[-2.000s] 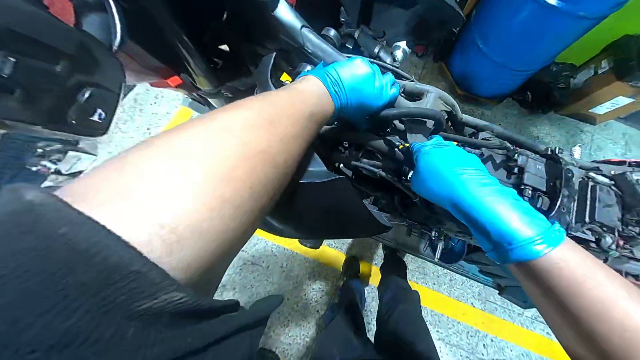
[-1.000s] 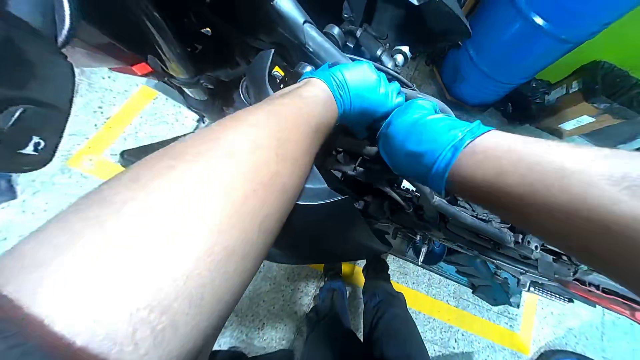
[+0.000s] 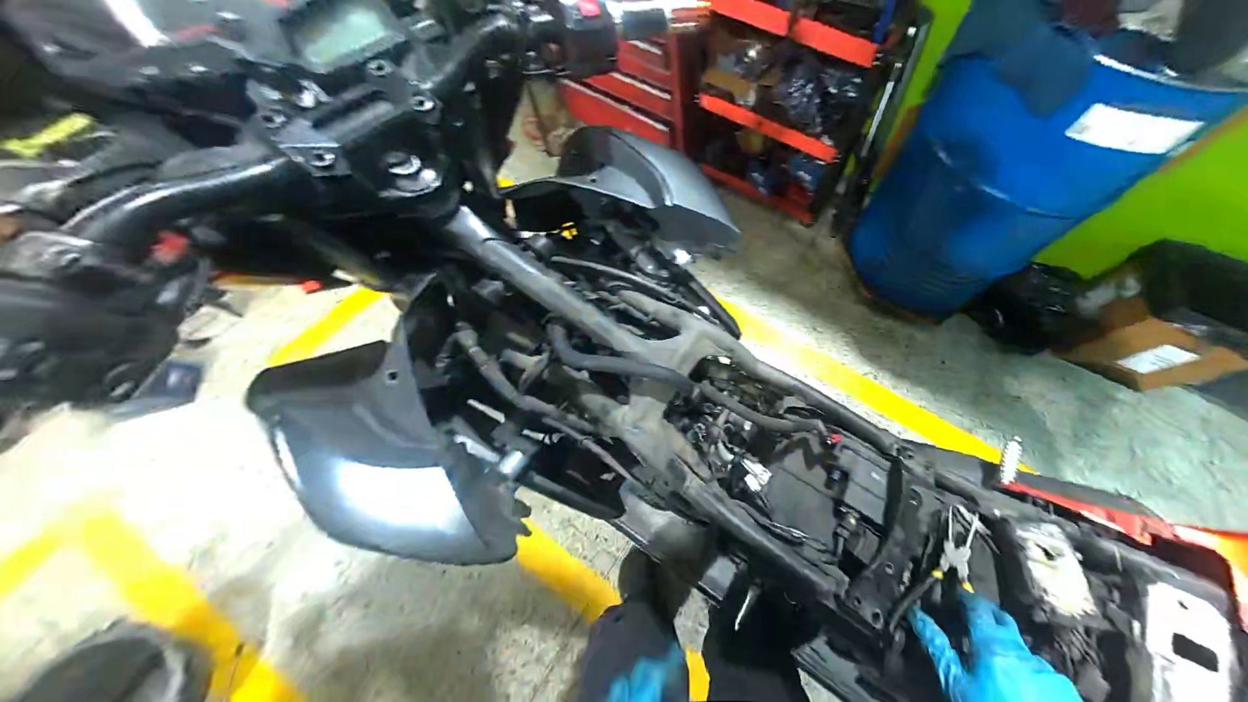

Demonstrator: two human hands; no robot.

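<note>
A partly stripped motorcycle (image 3: pixel 673 429) lies across the view, its frame tubes, hoses, wiring and black battery area exposed. At the lower right, my right hand (image 3: pixel 990 648) in a blue glove is at the handles of metal pliers (image 3: pixel 958 556) lying on the rear frame; whether the fingers grip them is unclear. My left hand (image 3: pixel 648 678), also blue-gloved, is blurred and cut off by the bottom edge, in front of my dark trousers; what it holds cannot be seen. A glossy dark side fairing (image 3: pixel 361 468) sticks out left of the frame tubes.
The handlebar (image 3: pixel 185 190) and display are at the upper left. Behind the motorcycle stand a red tool cabinet (image 3: pixel 624 102), red shelves (image 3: pixel 770 127) and a blue drum (image 3: pixel 1014 185). A cardboard box (image 3: pixel 1150 341) and black bags lie at the right. Yellow lines mark the floor.
Both hands have left the hoses near the middle of the frame. My right hand is now by the pliers at the rear, my left low at the bottom edge. The view has shifted widely.
</note>
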